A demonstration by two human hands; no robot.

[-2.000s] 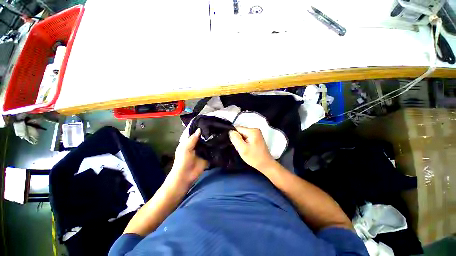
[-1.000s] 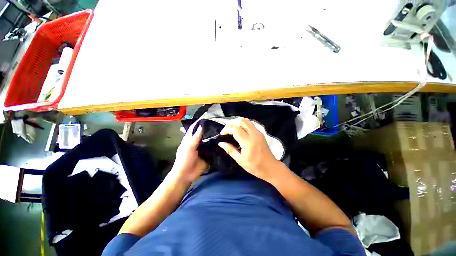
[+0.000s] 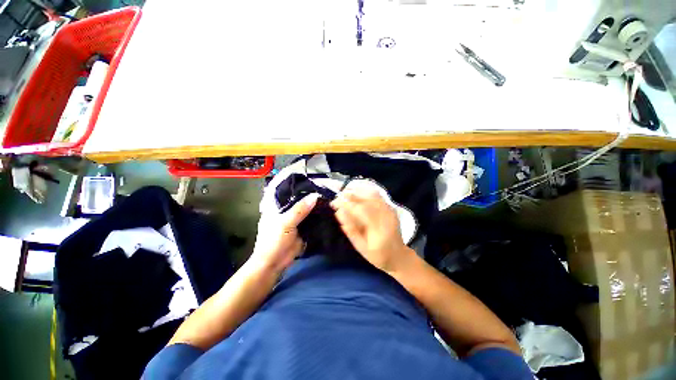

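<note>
A black-and-white garment (image 3: 404, 174) lies bunched in my lap below the table edge. My left hand (image 3: 280, 234) grips its black cloth at the left, with the thumb on top near a thin pale line. My right hand (image 3: 369, 223) is on the black cloth at the right, fingertips close to my left thumb, holding the cloth. A white panel with a rounded edge shows behind and right of my right hand. Whether a thread lies at the fingertips is too fine to see.
White table (image 3: 244, 89) with wooden edge; dark snips (image 3: 480, 64) on it. Red basket (image 3: 55, 89) at left, red tray (image 3: 220, 166) below. Dark fabric-lined bin (image 3: 189, 245) at lower left. Blue bin (image 3: 485, 178), dark cloth pile (image 3: 511, 274) and cardboard box (image 3: 630, 297) at right.
My right fingers have shifted and straightened somewhat over the black cloth. A black fold now stands up above my left thumb. The view has shifted slightly.
</note>
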